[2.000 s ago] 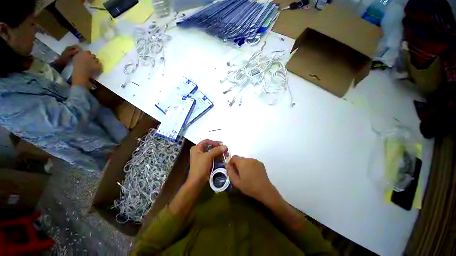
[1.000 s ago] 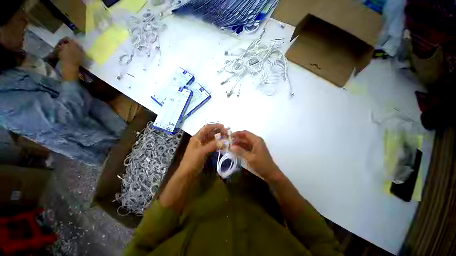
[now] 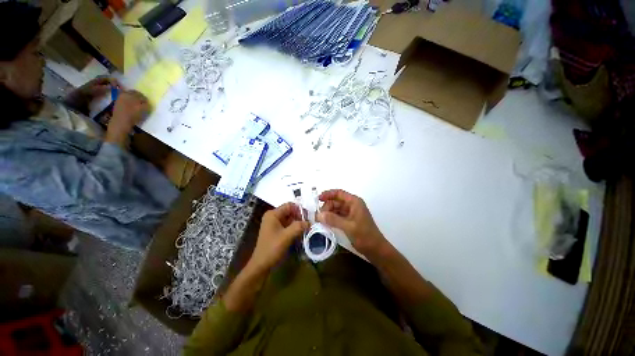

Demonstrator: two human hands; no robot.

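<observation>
A coiled white USB charging cable (image 3: 319, 243) hangs between my hands at the table's near edge, its round coil below my fingers. Its two plug ends point up, one by each hand. My left hand (image 3: 280, 231) pinches the cable by the left plug. My right hand (image 3: 346, 217) pinches it by the right plug. Several blue-and-white retail boxes (image 3: 242, 169) lie overlapping on the table to the left of my hands.
A bulk cable carton (image 3: 209, 252) stands left of my legs. Loose cables (image 3: 355, 108), flat unfilled boxes (image 3: 313, 31) and a small open carton (image 3: 445, 80) are further back. A smartphone (image 3: 569, 247) lies at right. Another person (image 3: 76, 167) works at left.
My hands have moved slightly apart, and both plug ends now stand up clear of the fingers. The coil still hangs below. The other person now holds something blue.
</observation>
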